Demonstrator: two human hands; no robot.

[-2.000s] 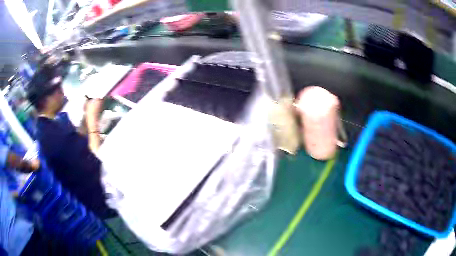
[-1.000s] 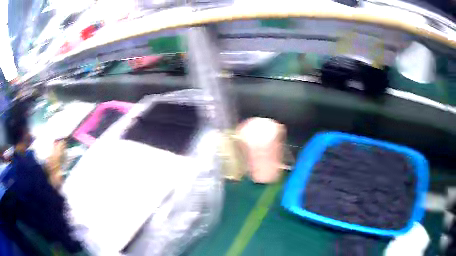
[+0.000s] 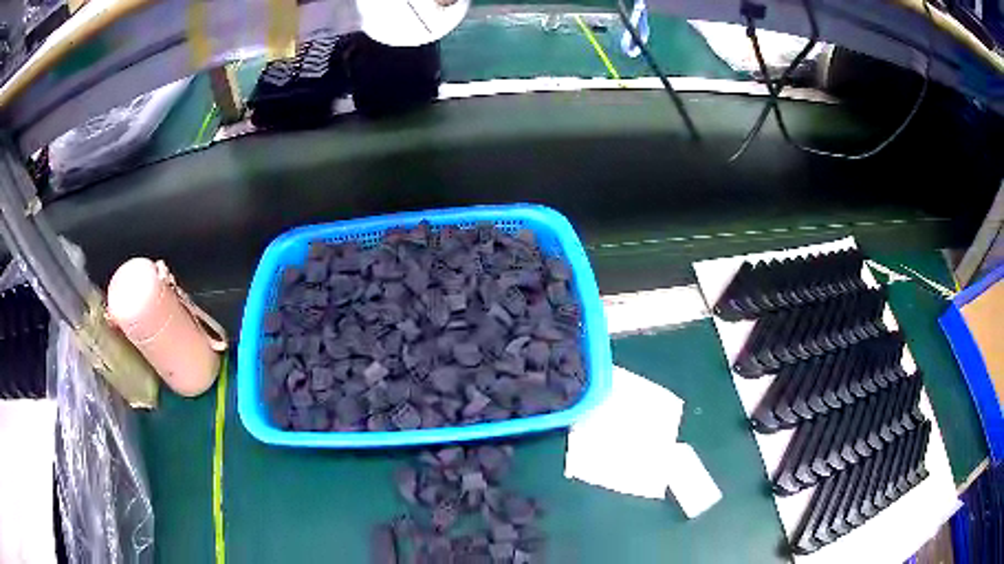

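A blue mesh basket (image 3: 251, 364) full of small black pieces (image 3: 429, 320) stands on the green mat in front of me. A loose pile of small black pieces (image 3: 468, 512) lies just below the basket and runs off the bottom edge. At the right, long black moulded parts (image 3: 842, 397) lie in several slanted rows on a white board (image 3: 743, 380). Blank white paper (image 3: 628, 435) lies right of the basket, with a smaller white slip (image 3: 694, 480) at its corner. Neither of my hands is in the picture.
A pink bottle (image 3: 165, 328) stands left of the basket, by a post (image 3: 66, 275). Clear plastic film (image 3: 99, 474) is at far left. A dark conveyor belt (image 3: 705, 182) runs behind. Cables (image 3: 776, 105) hang from the shelf above. A blue-rimmed tray (image 3: 969, 342) is at far right.
The view has swung right and down. The other worker, the pink basket and most of the bagged tray have left the picture. The rows of long parts and the white paper now show.
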